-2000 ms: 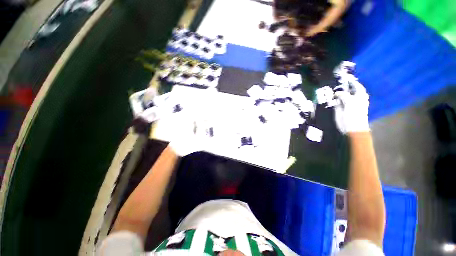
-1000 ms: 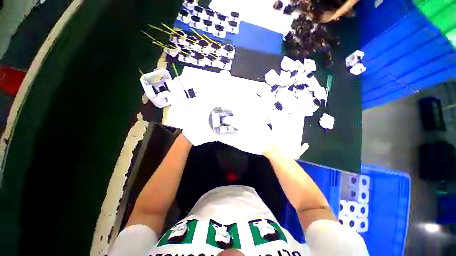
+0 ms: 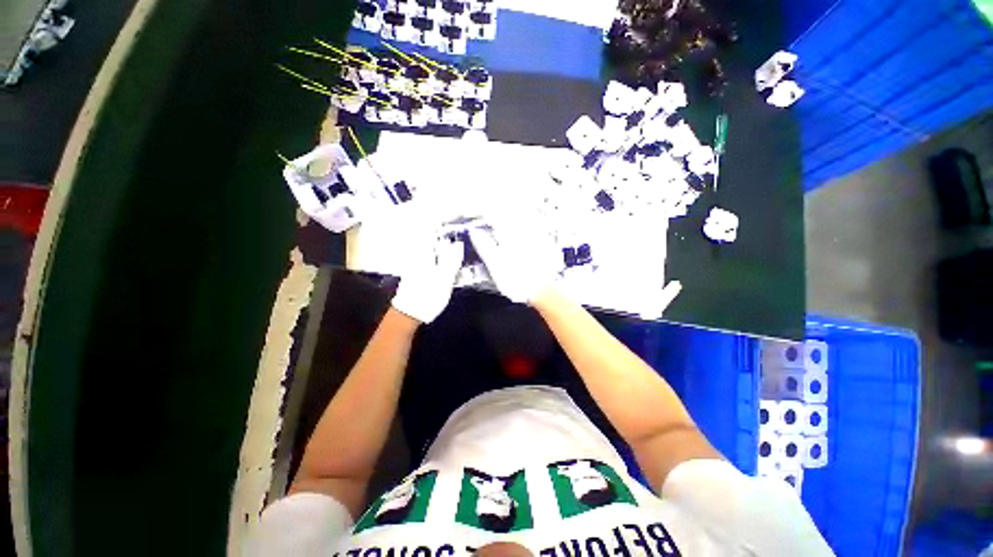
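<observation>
My gloved left hand (image 3: 428,277) and gloved right hand (image 3: 512,259) meet over the front of the white sheet (image 3: 621,285). Between them is a white housing (image 3: 470,272) with a dark part inside; the gloves blend with the sheet, so finger detail is washed out. A small black part (image 3: 576,255) lies on the sheet right of my right hand. Another dark part (image 3: 403,192) with a thin yellow wire lies at the sheet's upper left. A white open housing (image 3: 322,190) stands at the sheet's left edge. White loose pieces (image 3: 626,185) are heaped at the sheet's right.
Rows of filled units (image 3: 419,96) with yellow wires lie at upper left. Dark small parts (image 3: 666,38) are piled at the back. A thin green tool (image 3: 720,134) and single white pieces (image 3: 721,225) lie at right. A blue bin (image 3: 871,403) at lower right holds holed white blocks.
My right hand has come from the bench's right side to meet my left over the sheet. The housing between them now shows nearer the sheet's front edge, and the hands sit closer together.
</observation>
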